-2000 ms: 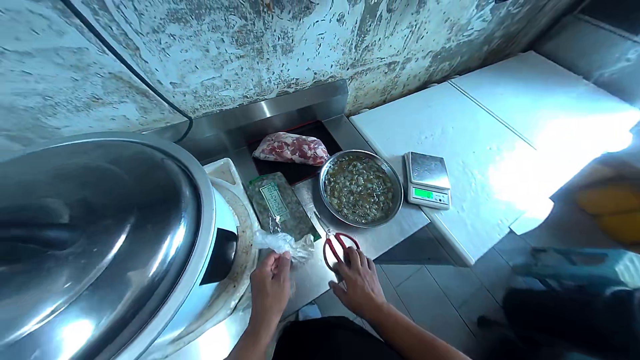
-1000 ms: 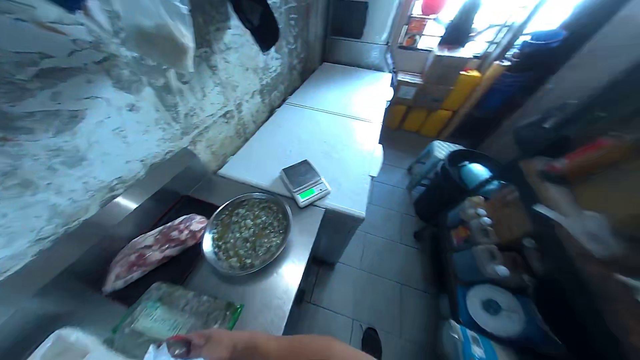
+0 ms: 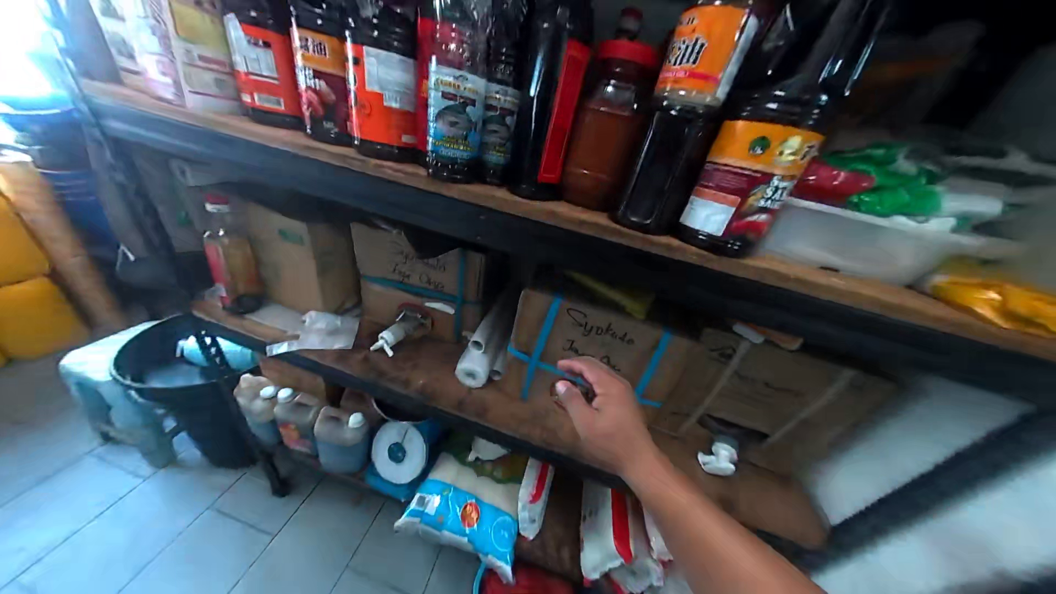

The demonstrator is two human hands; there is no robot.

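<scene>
My right hand [image 3: 604, 408] reaches in from the lower right, over the front of the middle wooden shelf [image 3: 421, 371]. Its fingers are curled, and a small dark thing shows between thumb and forefinger; whether it is held or lies behind cannot be told. Behind the hand stands a cardboard box [image 3: 540, 330] with blue strapping and handwriting. White rolls [image 3: 478, 359] lie left of the hand, and a white-handled tool [image 3: 400, 330] lies farther left. To the right is a small white plastic thing [image 3: 719, 456]. My left hand is out of view.
Dark sauce bottles [image 3: 379, 91] line the upper shelf, beside a white tray [image 3: 858, 239] with bags. Below are plastic jugs [image 3: 342, 437], a dial scale [image 3: 400, 452] and a blue and white bag [image 3: 462, 503]. A black bin [image 3: 186, 404] stands on the tiled floor [image 3: 165, 528] at left.
The view has swung far right, from the steel counter to the shelves. My right hand held red-handled scissors two seconds ago; these are out of view now. My left hand has left the view.
</scene>
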